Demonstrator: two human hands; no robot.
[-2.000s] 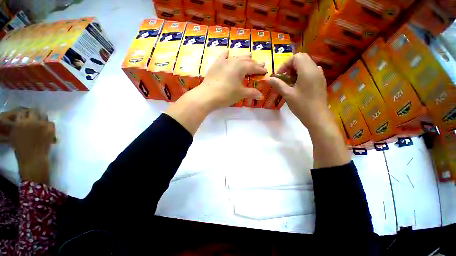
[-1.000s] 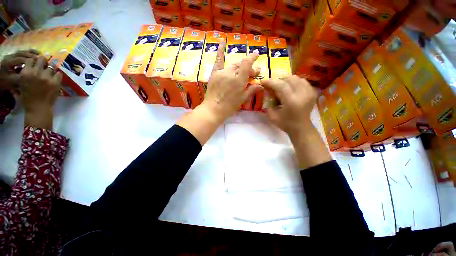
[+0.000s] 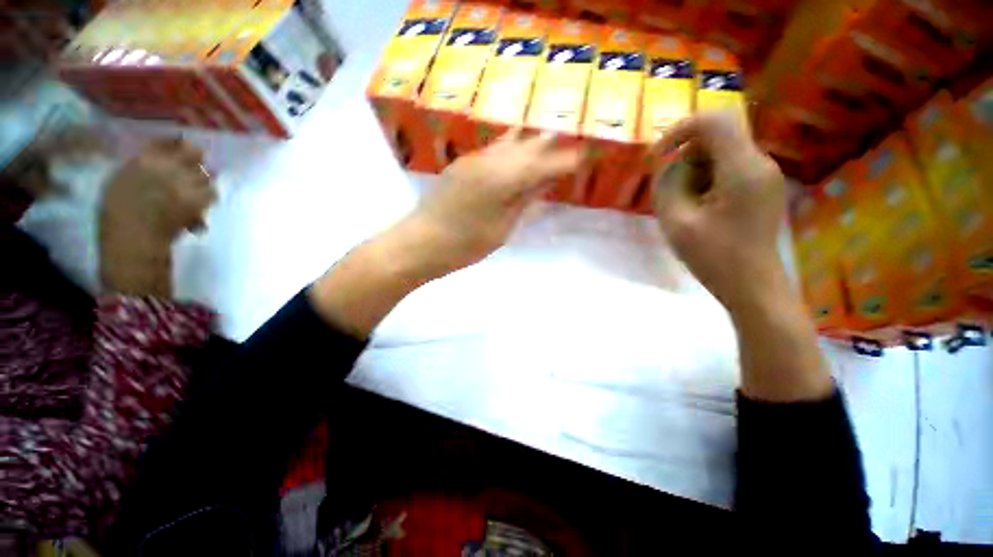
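Observation:
A row of several orange and yellow retail boxes [image 3: 561, 98] stands side by side ahead of me, each with a dark picture near its far end. My left hand [image 3: 474, 190] is at the near front edge of the row's middle, fingers extended and slightly apart, with nothing visible in it. My right hand [image 3: 719, 196] is at the right end of the row, thumb and fingers curled towards each other. It is blurred, and I cannot tell whether something small is between its fingertips.
More orange boxes [image 3: 185, 54] stand in a row at upper left. Orange stacks [image 3: 871, 65] rise behind and right, with yellow-orange boxes [image 3: 893, 234] below them. A co-worker's hand [image 3: 158, 207] and patterned sleeve are at left. Flat white sheets [image 3: 544, 370] lie nearer me.
The view has shifted, so the boxes appear further right and higher. My left hand has drawn back from the box tops to the front edge. My right hand has separated from my left.

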